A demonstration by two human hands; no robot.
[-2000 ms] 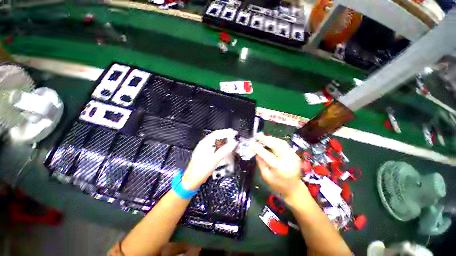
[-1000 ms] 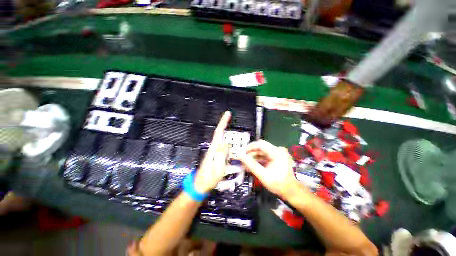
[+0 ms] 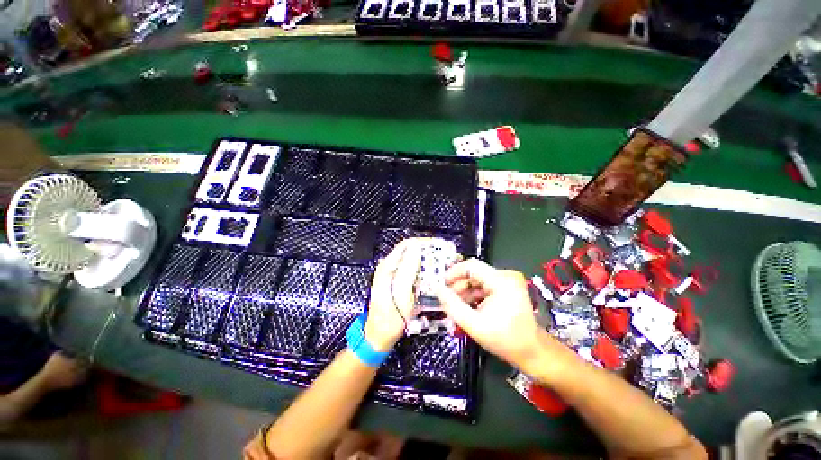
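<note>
My left hand, with a blue wristband, holds a white-silver part with small holes, upright over the right part of the black blister tray. My right hand has its fingertips on the right side of this part; whether they pinch a small piece is too small to tell. Another whitish part shows just below the hands, partly hidden. Three white housing shells with dark cutouts lie in pockets at the tray's upper left.
A pile of red, white and silver parts lies right of the tray. A phone-like screen on a pale post stands above it. A white fan is left, a green fan right. The green belt carries scattered units. A person's hand shows far left.
The view has shifted, so the tray and pile appear further right and sharper. The left-hand fingers, spread upward a second ago, are now curled around the part. The right hand stays at the part.
</note>
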